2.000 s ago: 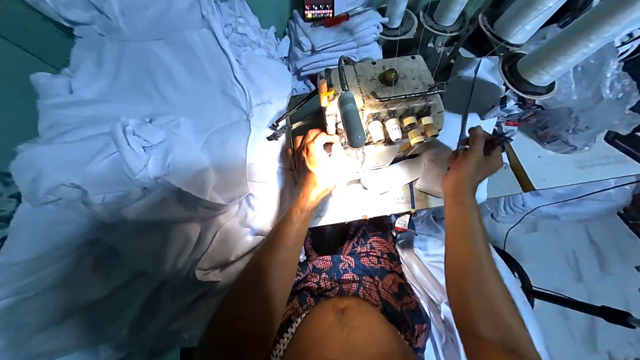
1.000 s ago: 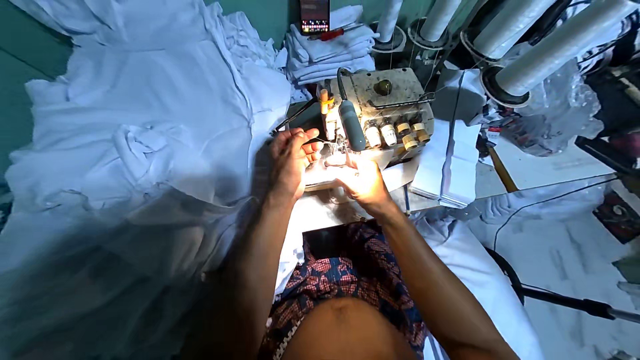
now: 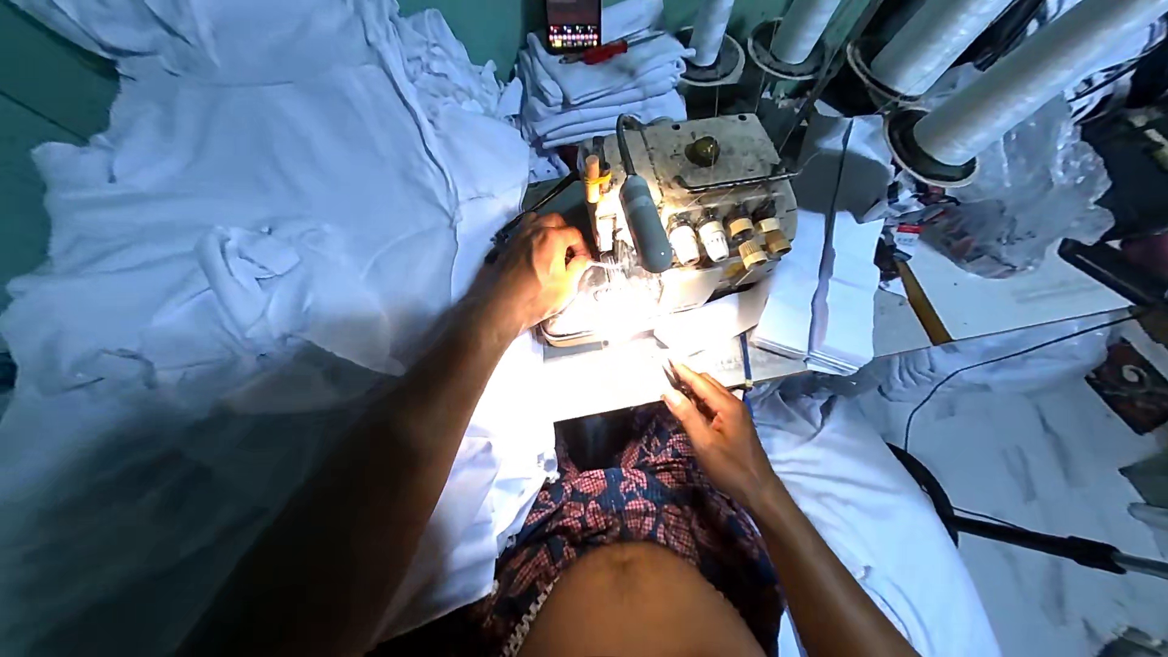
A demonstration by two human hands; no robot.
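Observation:
An overlock sewing machine [image 3: 721, 155] with a metal body and several tension dials stands at the centre, its needle area glaring under a small lamp [image 3: 645, 224]. My left hand [image 3: 543, 265] is at the left of the needle area, thumb and fingertips together near a pale thread; whether they pinch it is hard to tell in the glare. My right hand [image 3: 716, 420] is low in front of the machine, closed around a small dark pointed tool [image 3: 680, 379], perhaps tweezers or thread snips. A white strip of fabric [image 3: 712, 319] lies on the machine's front right.
White garments [image 3: 246, 228] are heaped at the left. Folded white cloths [image 3: 602, 87] lie behind the machine, with a phone [image 3: 573, 26] and a red-handled tool [image 3: 602, 52]. White stacked fabric [image 3: 821, 292] lies at the right. Thread cones [image 3: 995, 91] stand behind, beside a clear plastic bag [image 3: 1013, 210].
Two seconds ago my right hand was right of the machine; one second ago it was at the needle area. It is now lower, in front of the machine. My left hand has stayed near the machine's left side.

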